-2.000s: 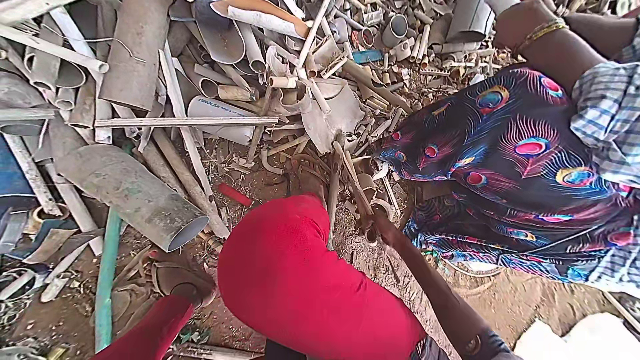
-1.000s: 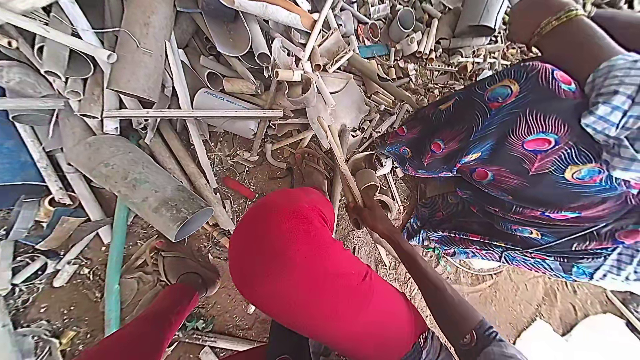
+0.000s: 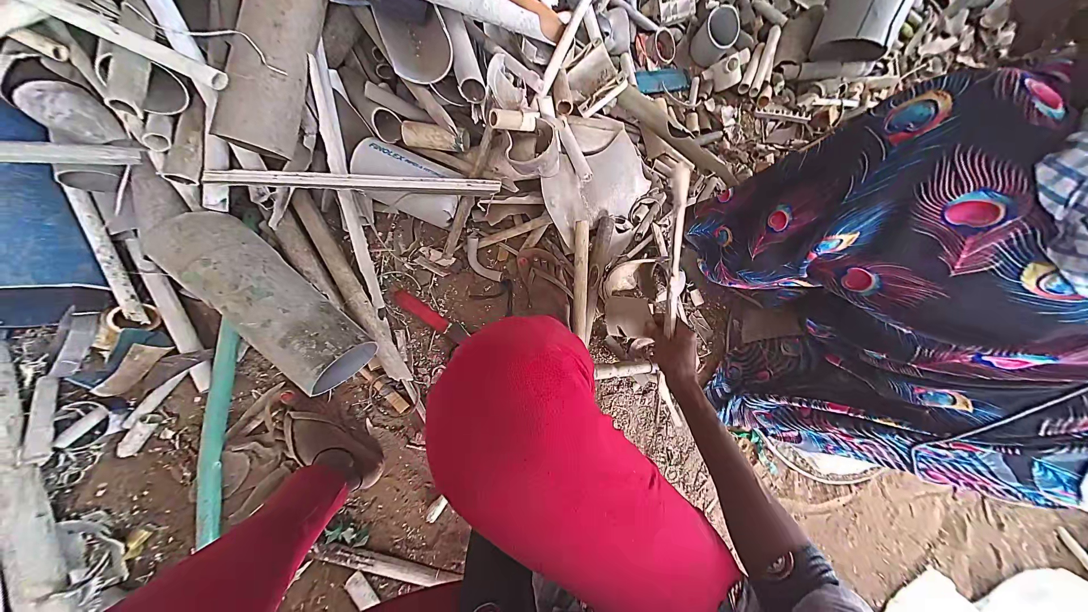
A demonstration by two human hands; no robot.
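My right hand (image 3: pixel 677 347) is closed around the lower end of a long pale stick or narrow pipe piece (image 3: pixel 677 242), which stands nearly upright. Left of it, beside my red-clad knee (image 3: pixel 510 382), a pale narrow length (image 3: pixel 580 280) and a darker one (image 3: pixel 600 255) also stand near upright. Whether they are wood or plastic I cannot tell. Curved scraps of pipe (image 3: pixel 629 280) lie between these lengths and the hand. My left hand is out of view.
Cut pipes and a broad grey pipe (image 3: pixel 263 297) crowd the left, near a green pipe (image 3: pixel 217 433). A red object (image 3: pixel 421 310) lies on the soil. At right sits another person in a feather-patterned garment (image 3: pixel 918 280).
My right hand has moved right, away from the knee, with the pale piece in it. That piece now stands apart from the other upright lengths, where earlier they were close together.
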